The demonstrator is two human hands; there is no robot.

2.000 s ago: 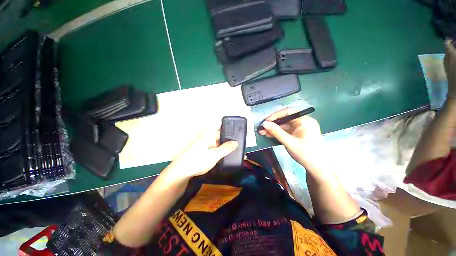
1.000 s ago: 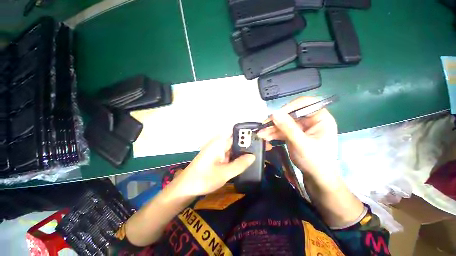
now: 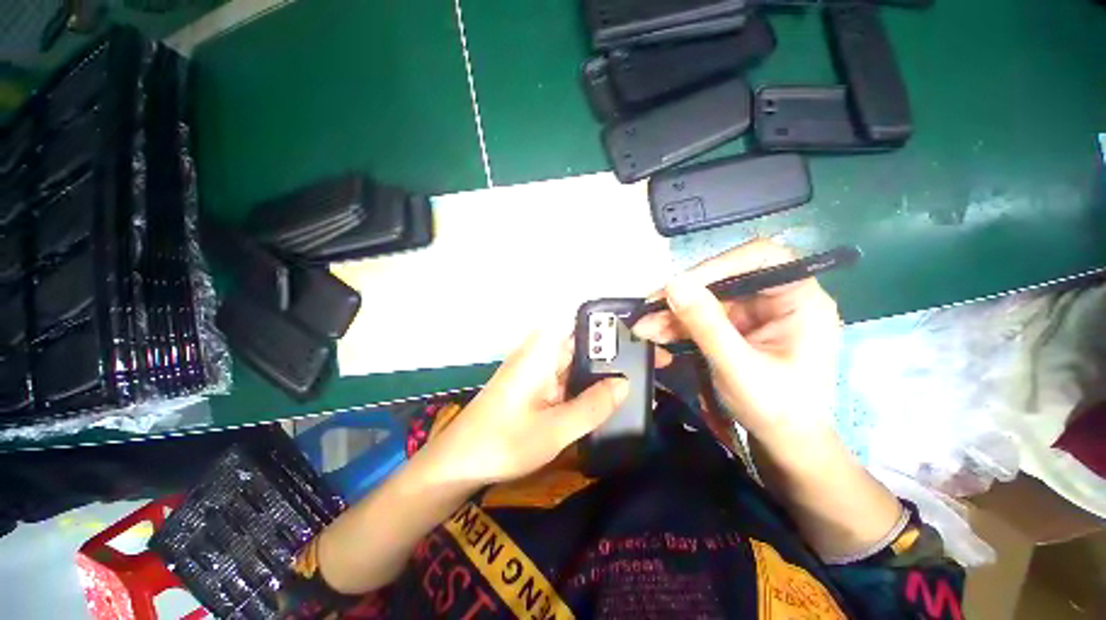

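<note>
My left hand (image 3: 534, 406) holds a black phone case (image 3: 621, 406) upright at the bench edge, thumb across its face. A pale silvery camera cutout area (image 3: 603, 337) shows at the case's upper end. My right hand (image 3: 758, 333) holds slim black tweezers (image 3: 788, 274), pen-like, with the tip end at the case's top beside the cutout. The exact tip contact cannot be told. A white paper sheet (image 3: 522, 254) lies on the bench behind the hands.
Loose black cases (image 3: 273, 333) lie left of the paper. More black cases (image 3: 731, 194) lie in overlapping rows at the back right. A tall glossy tray stack (image 3: 103, 230) in clear wrap stands far left. A red stool (image 3: 115, 569) and cardboard box (image 3: 1031, 545) are below.
The tweezers have come from beside the case to its upper end. The pale cutout now shows where the case end looked dark earlier. The bench view has shifted.
</note>
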